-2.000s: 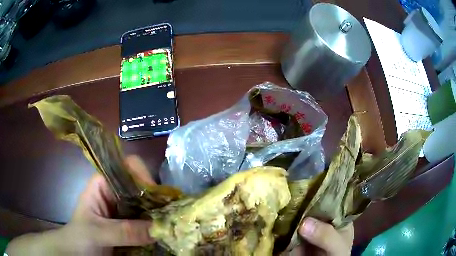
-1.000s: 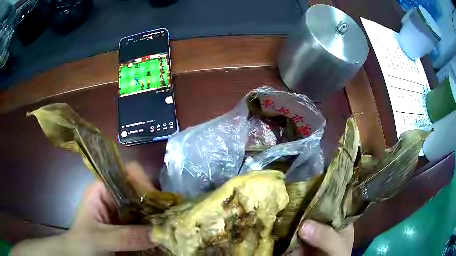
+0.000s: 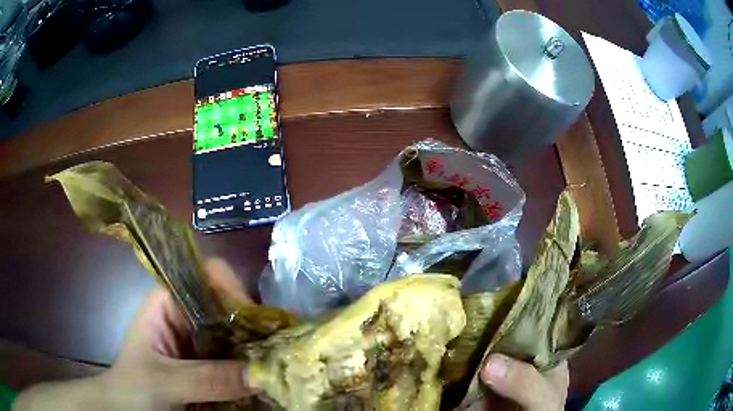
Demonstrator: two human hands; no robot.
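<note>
A pale yellow sticky rice dumpling with brown filling showing in its hollow is at the bottom centre, cut off by the picture's edge. Brown-olive wrapping leaves stick up on both sides of it. My left hand holds the leaves and the dumpling's left side, thumb against the rice. My right hand grips the leaves on the right with the thumb in front; its other fingers are hidden. Just behind the dumpling lies an open clear plastic bag with red printed characters and dark pieces inside.
A smartphone showing a green video lies behind the left hand. A lidded metal canister stands behind the bag. A printed paper sheet and white and green cylinders are at the right. Black ware is at the top left.
The phone's video picture has changed. The view has shifted slightly. Both hands keep their hold on the leaves and dumpling.
</note>
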